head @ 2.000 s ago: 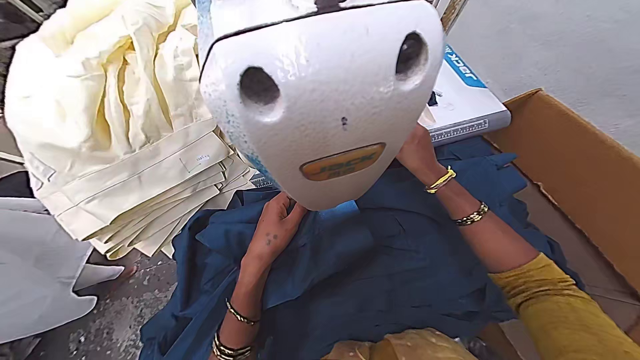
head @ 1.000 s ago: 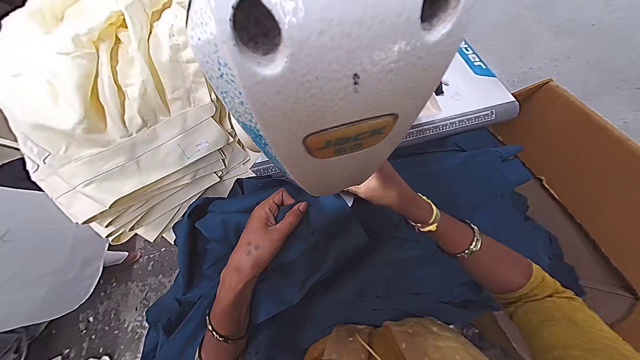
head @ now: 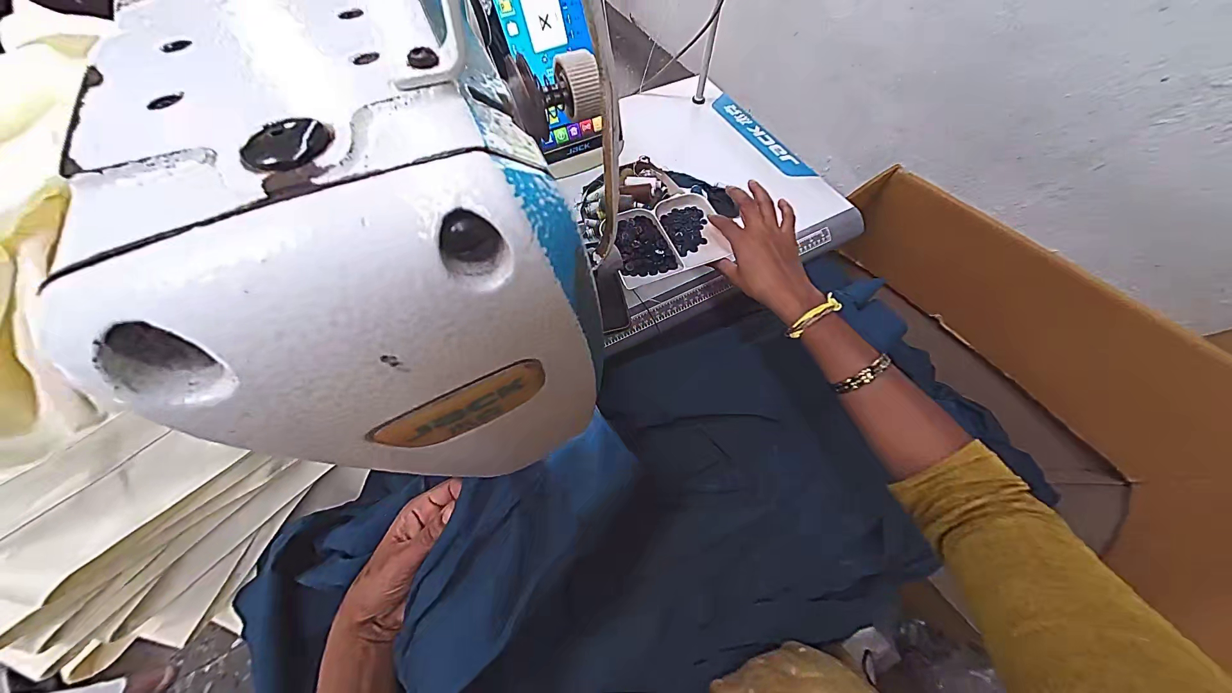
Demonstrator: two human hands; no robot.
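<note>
The white head of a Jack sewing machine [head: 318, 318] fills the upper left. Below it, my left hand [head: 409, 539] grips a fold of dark blue fabric [head: 712, 462], its fingertips partly hidden by the cloth and the machine. My right hand [head: 765, 245] is at the right edge of a white divided tray [head: 717, 252] of small dark buttons [head: 647, 245]; its fingers are spread, and whether they pinch a button is not visible. The tray rests on the machine's white table [head: 664, 125], beside small spools and thread.
Stacked cream fabric pieces [head: 144, 529] lie at the left. An open cardboard box [head: 1039, 318] stands at the right, with blue cloth hanging over its near side. A lit control screen [head: 549, 67] and a ribbed knob [head: 578, 85] are behind the machine head. A grey wall rises beyond.
My right hand has left the fabric near the machine head and moved to the button tray. My left hand remains at the cloth. The view has swung markedly toward the right.
</note>
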